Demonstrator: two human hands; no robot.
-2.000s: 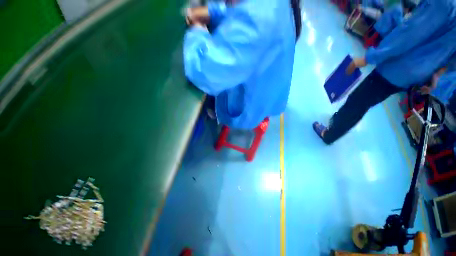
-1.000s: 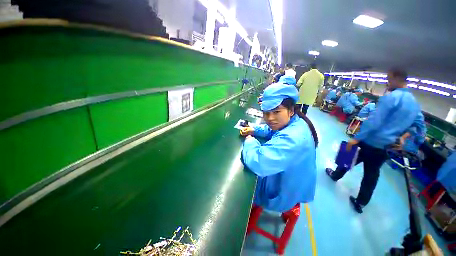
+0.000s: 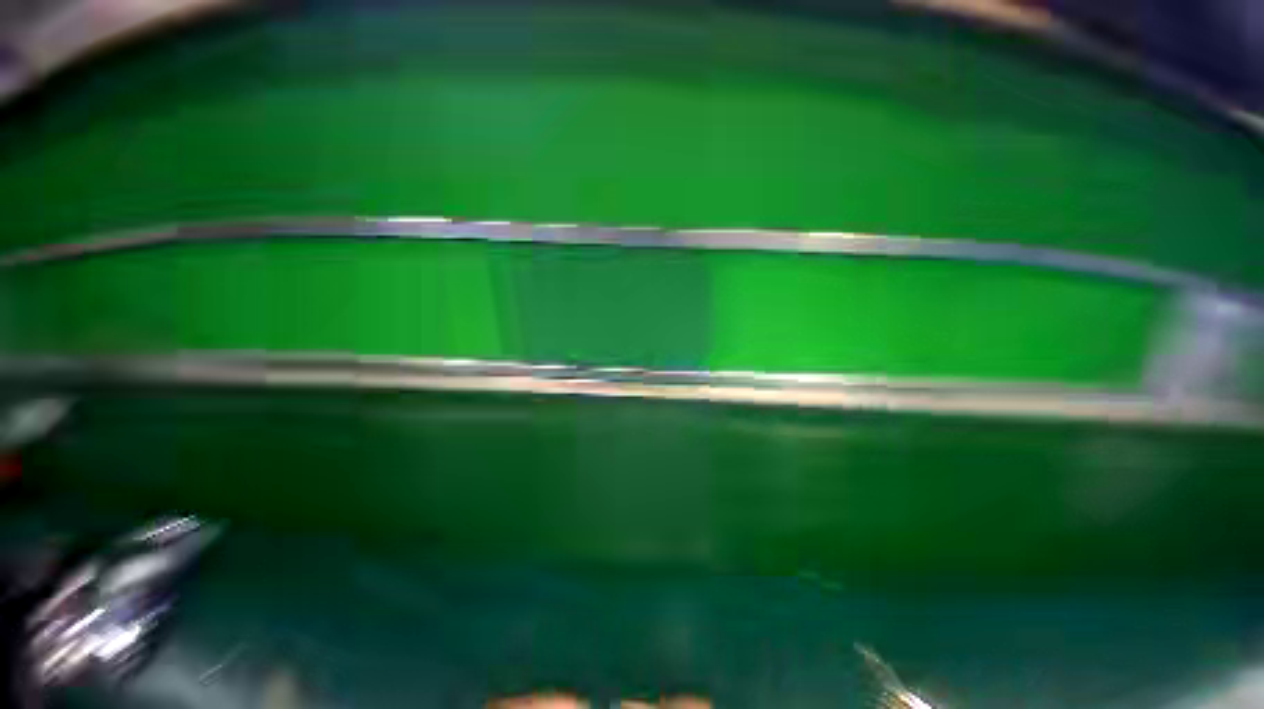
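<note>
The picture is strongly blurred. Two small skin-coloured patches show at the bottom edge, apparently my left hand [image 3: 538, 702] and my right hand [image 3: 667, 702], close together and almost wholly cut off. Whether they hold anything is hidden. To their right, a thin pale streaked bit [image 3: 894, 680] at the bottom edge looks like the tip of the heap of small parts on the dark-green bench [image 3: 665, 499]. The rest of it is out of the picture.
A bright green upright divider [image 3: 887, 312] with pale rails runs across behind the bench. A shiny silver, blurred thing, perhaps a plastic bag [image 3: 111, 623], lies at the lower left. A pale blurred sheet [image 3: 1209, 353] is at the right on the divider.
The view has swung left from the aisle and neighbouring worker to face the divider. The parts heap now shows only at the lower right edge. Skin-coloured patches have appeared at the bottom.
</note>
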